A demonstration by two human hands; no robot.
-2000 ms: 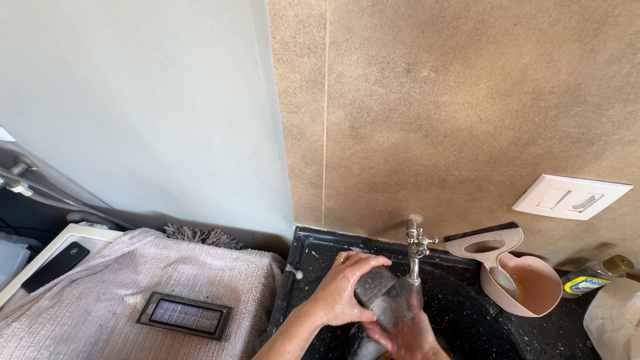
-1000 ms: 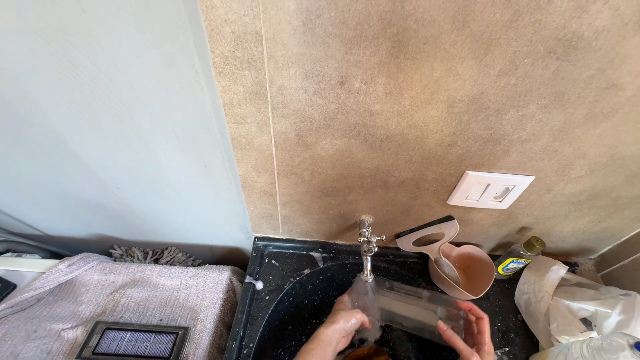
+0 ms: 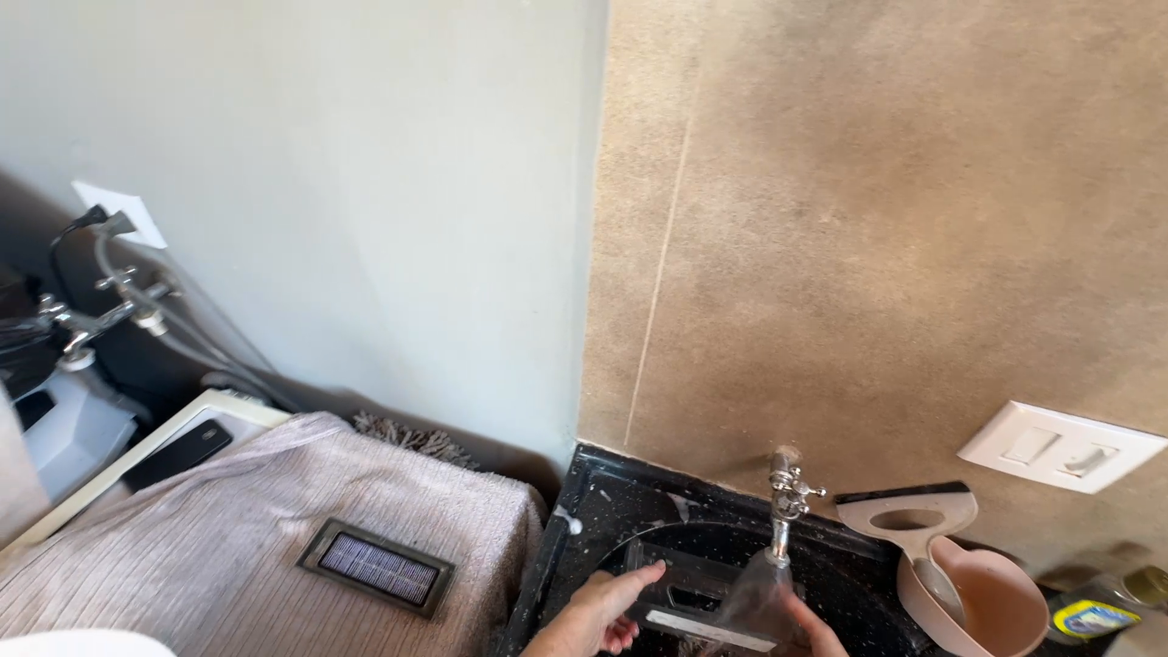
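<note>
Water sprays from the chrome tap (image 3: 785, 511) onto a clear plastic container or cover (image 3: 698, 593) with a pale strip along its near edge. My left hand (image 3: 598, 611) grips its left end, thumb on top. At its right end, just beyond the spray, is my right hand (image 3: 815, 628), of which only part shows; its fingers rest at the container's edge. The black speckled sink (image 3: 584, 511) lies around and beneath the piece, and its bottom is mostly hidden.
Right of the tap, a squeegee (image 3: 912, 516) stands in a pink plastic pot (image 3: 1013, 598), beside a bottle with a yellow label (image 3: 1095, 616). On the left, a small solar panel unit (image 3: 376, 568) lies on a ribbed towel (image 3: 228, 547). A white switch plate (image 3: 1058, 447) is on the wall.
Both hands still hold the clear piece under the water; it has been turned, and its pale strip now faces me. The view has swung left since one second ago.
</note>
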